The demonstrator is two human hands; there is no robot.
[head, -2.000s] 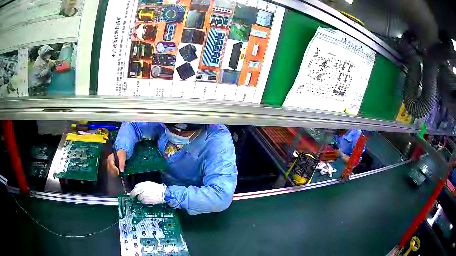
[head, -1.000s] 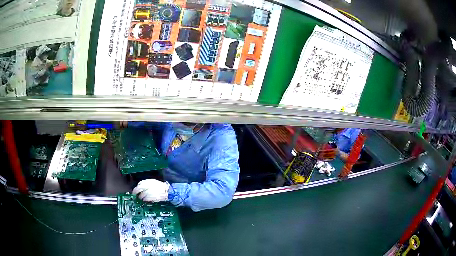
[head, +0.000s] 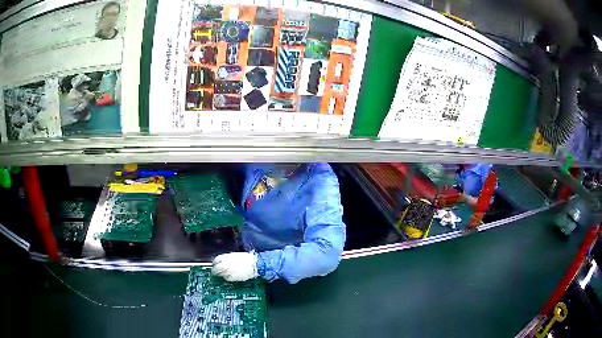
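Note:
A green circuit board (head: 224, 307) lies on the dark green conveyor belt (head: 396, 290), its near end cut off by the bottom edge. Pale traces and pads show on its face. The white-gloved hand (head: 235, 266) of a person opposite rests on its far edge. Neither of my own hands is in the picture.
The person opposite wears a blue coat (head: 297, 218). Two more green boards (head: 129, 216) (head: 206, 201) stand behind the belt's metal rail. Instruction sheets (head: 257, 63) hang above. Red-wrapped posts (head: 41, 211) (head: 485, 198) stand at both sides. A thin cable lies at left.
The view has shifted, so the scene sits further right. The dark stick and the other hand of the person opposite, seen two seconds ago, no longer show. The gloved hand stays at the board.

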